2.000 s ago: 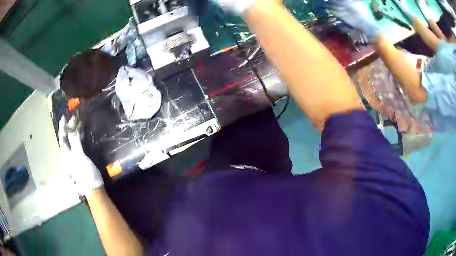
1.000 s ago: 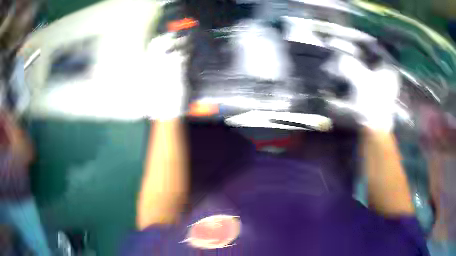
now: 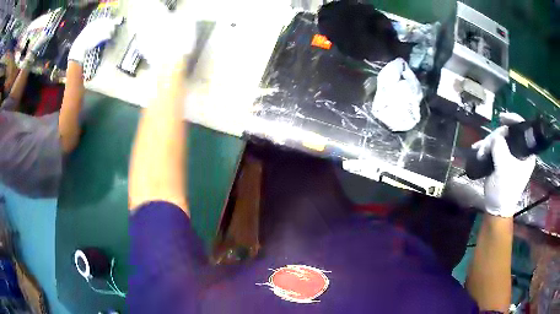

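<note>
My left hand (image 3: 175,34), in a white glove, reaches out over the pale board (image 3: 227,80) at the upper left. It is blurred and washed out against the board, so its fingers and anything in them cannot be made out. My right hand (image 3: 511,175), in a white glove, is closed around a thick black cylinder, which looks like the electric screwdriver (image 3: 529,138), right of the black mat (image 3: 307,92). A small dark unit with bright edges (image 3: 130,58) lies on the pale board, left of my left hand.
A crumpled white cloth (image 3: 398,98) and a dark rounded pad (image 3: 359,30) lie on the mat. A grey-silver box (image 3: 479,46) stands behind at right, beside a blue-grey rag (image 3: 420,46). A slotted white bracket (image 3: 396,175) lines the mat's front edge. Another person's gloved hand (image 3: 92,37) is at upper left.
The view has swung left. My left hand has moved from beside the mat further out over the pale board. My right hand now shows clearly around the black cylinder, right of the mat.
</note>
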